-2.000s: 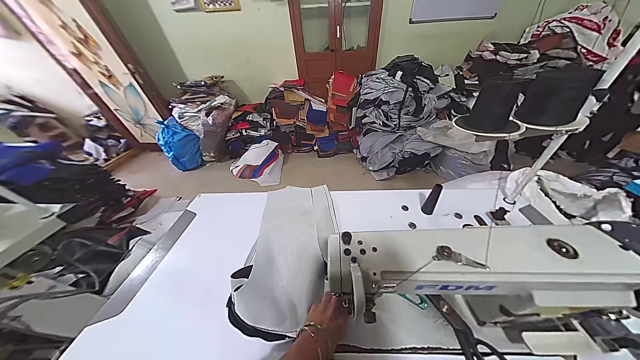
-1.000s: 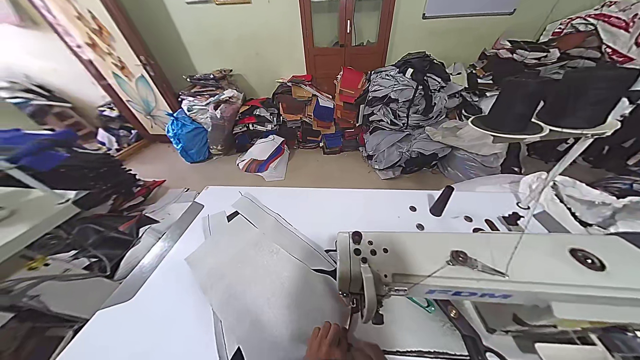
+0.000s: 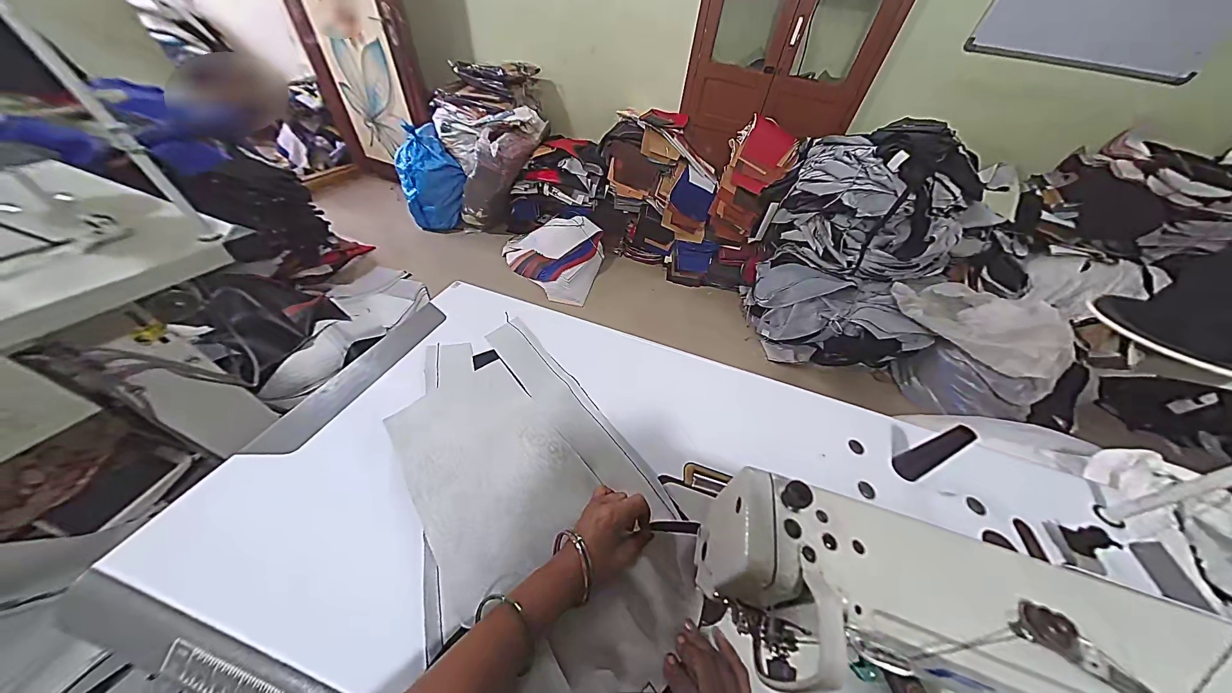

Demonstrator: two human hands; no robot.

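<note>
A pale grey piece of sheet material [image 3: 481,462], with stitched strips along its edges, lies on the white table left of the sewing machine head [image 3: 760,539]. My left hand [image 3: 616,529], with bangles on the wrist, has its fingers closed on the edge of the piece, beside a dark narrow strip [image 3: 674,526] that runs toward the machine. Low in the view, my right hand [image 3: 707,659] rests on the material near the needle area; its lower part is cut off by the frame. The presser foot is partly hidden by machine parts.
A dark cone [image 3: 934,452] and several dark round pieces lie behind the machine. At left are a metal table edge [image 3: 356,385], a second worktable [image 3: 87,241] and a person in blue [image 3: 192,125]. Piled grey material [image 3: 847,231] and a blue bag [image 3: 428,178] stand on the floor.
The grey piece has been turned and lies farther left of the machine head. One hand now grips its edge higher up, and a second hand shows below. The view has swung left.
</note>
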